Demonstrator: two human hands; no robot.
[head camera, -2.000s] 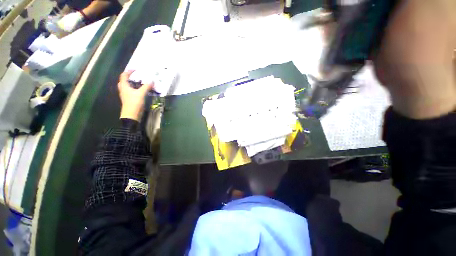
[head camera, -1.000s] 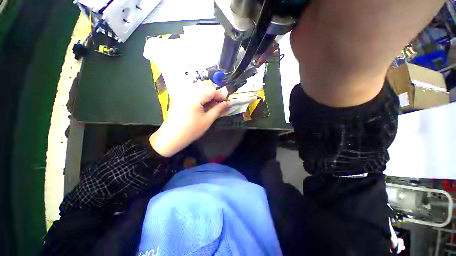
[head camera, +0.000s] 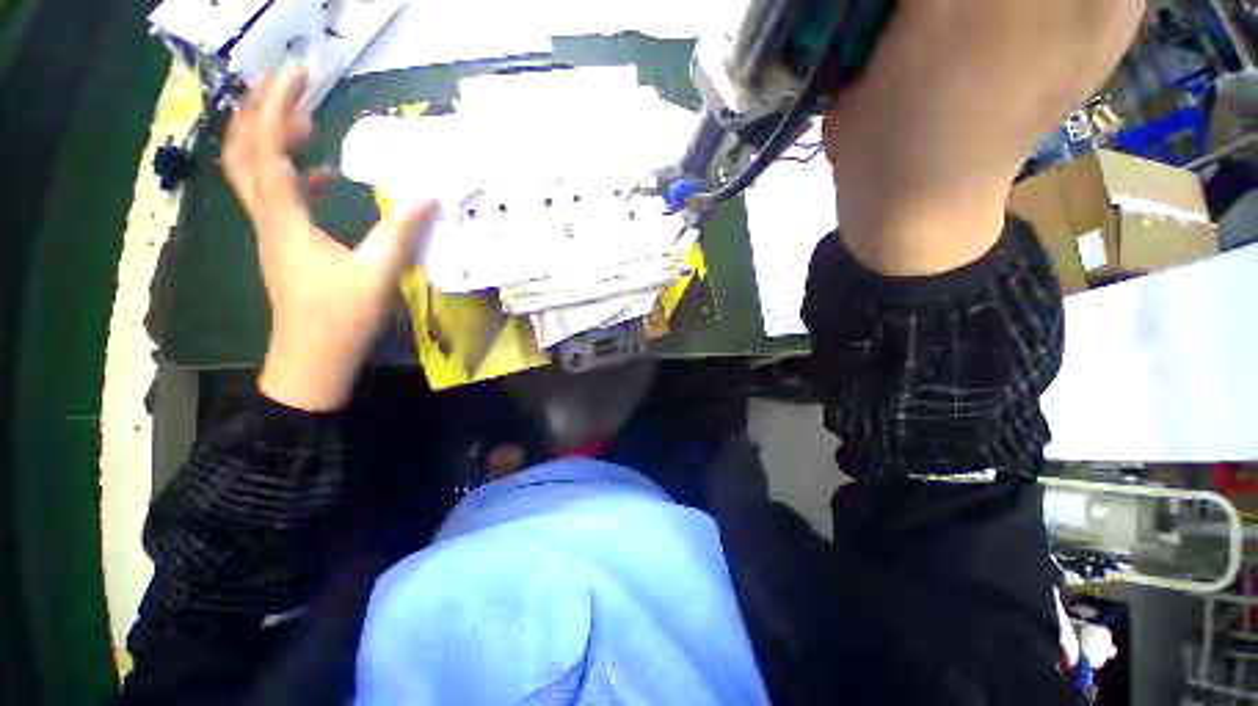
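A white power strip housing (head camera: 538, 228) with a row of small dark holes lies on the padded jig (head camera: 462, 331), which is edged in yellow-black tape. My left hand (head camera: 311, 248) is open and empty, fingers spread, at the housing's left end. My right hand (head camera: 952, 138) is at the upper right, around the dark electric screwdriver (head camera: 814, 48); its fingertips are cut off or hidden. The screwdriver's blue tip part (head camera: 679, 193) is at the housing's right part. Whether the bit touches a hole cannot be told.
More white power strips (head camera: 297, 42) lie at the upper left of the green mat (head camera: 214, 297). A small grey block (head camera: 603, 348) sits at the jig's near edge. A white textured sheet (head camera: 791, 255) lies right of the jig. Cardboard boxes (head camera: 1152, 221) stand at the right, the dark green belt (head camera: 48, 345) at the left.
My left hand has moved from the jig's middle to the left and opened. The screwdriver tip has shifted right in the picture. The housing on the jig is now largely uncovered.
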